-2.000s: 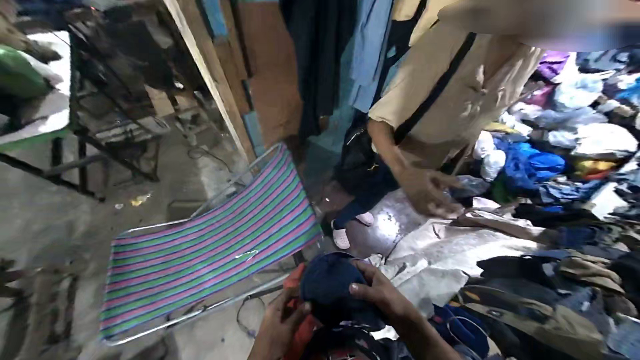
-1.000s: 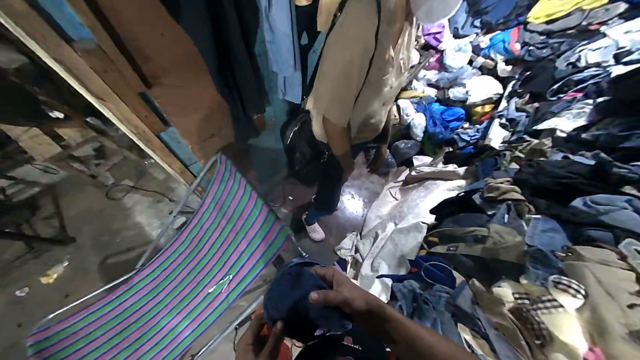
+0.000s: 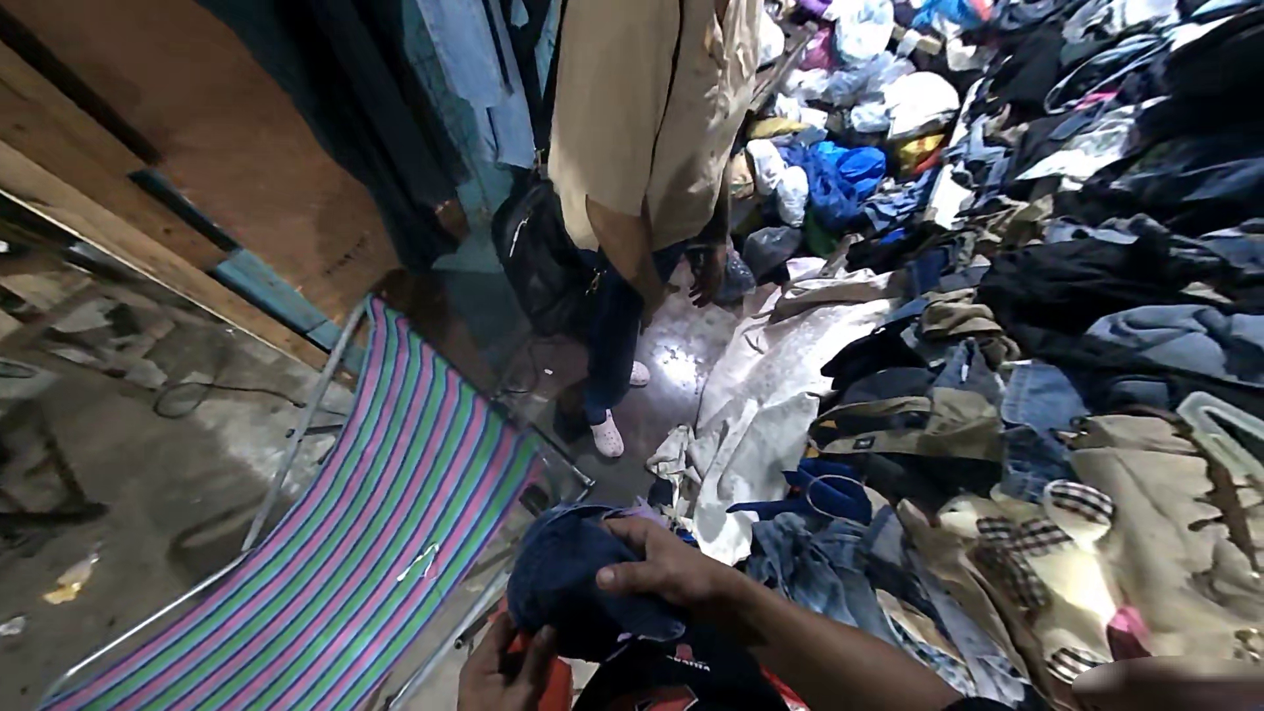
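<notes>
A dark blue cloth item (image 3: 583,583), rounded like a cap, is bunched up low in the middle of the view. My right hand (image 3: 667,563) grips it from the right, thumb on top and fingers over its far edge. At its lower left edge, my left hand (image 3: 509,667) pinches the fabric between thumb and fingers. Below the cloth lie something black with printed writing and a piece of red material, partly hidden by my hands.
A striped folding cot (image 3: 395,513) with a metal frame stands at left. Ahead is a person in a tan shirt (image 3: 632,118) with a black bag (image 3: 538,252). Heaped clothes (image 3: 948,425) and plastic bags (image 3: 839,173) fill the right side, with a pale sheet (image 3: 780,385) at the heap's edge.
The view has swung to the right, showing more of the clothes heap. The person's arm, reaching out two seconds ago, now hangs down. The dark blue cloth stays in my hands.
</notes>
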